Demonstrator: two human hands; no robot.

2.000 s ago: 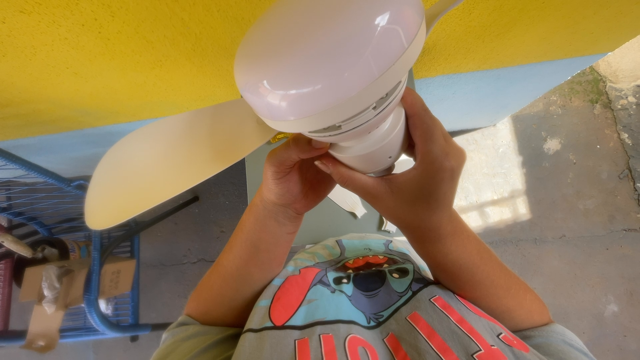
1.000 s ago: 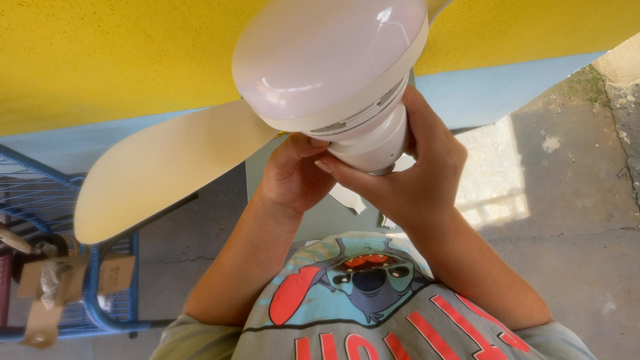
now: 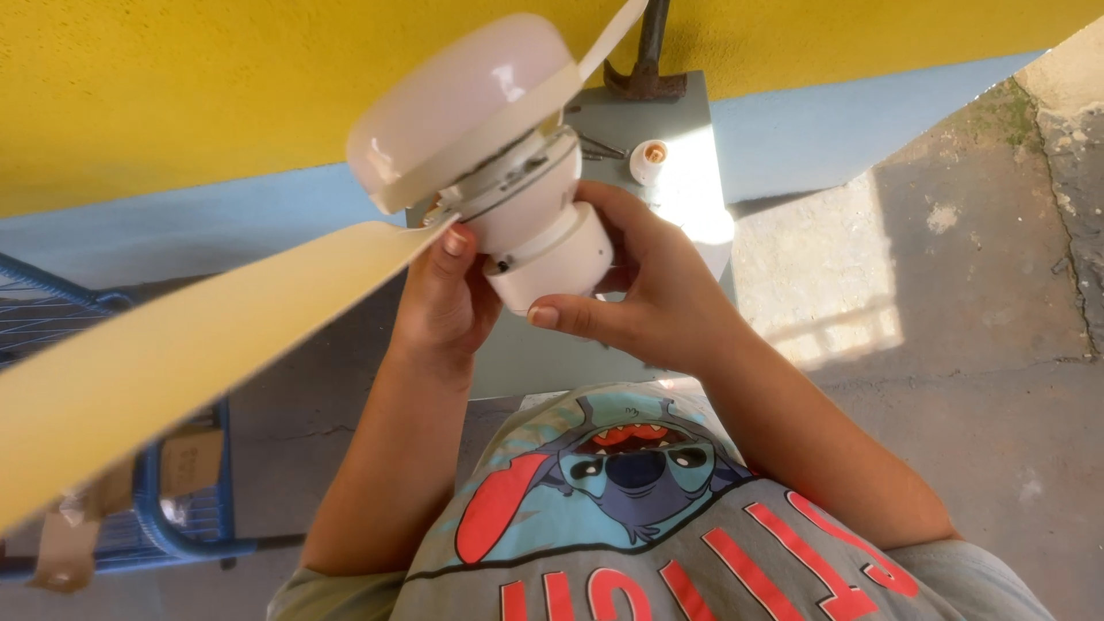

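Note:
Between both hands I hold a white ceiling fan with a light (image 3: 517,198), tilted, its rounded lamp cover (image 3: 466,103) toward the upper left. My left hand (image 3: 448,293) grips the motor housing beside the root of a cream fan blade (image 3: 216,345), which reaches to the left edge. My right hand (image 3: 642,276) is around the cylindrical base (image 3: 556,259), its thumb on the lower rim and its fingers behind. A second blade (image 3: 611,34) points up and right. Part of the left fingers is hidden behind the housing.
Beneath the fan stands a grey-green table (image 3: 552,362). On it are a white lamp socket (image 3: 649,162), dark thin metal pieces (image 3: 601,148) and a rusty claw hammer (image 3: 647,82) near the yellow wall (image 3: 216,78). A blue corded chair (image 3: 155,509) with torn cardboard (image 3: 191,461) stands at left.
The fan has tipped and turned in my hands, so more of its housing and base shows. Its left blade has swung lower. The hammer and lamp socket have come into sight.

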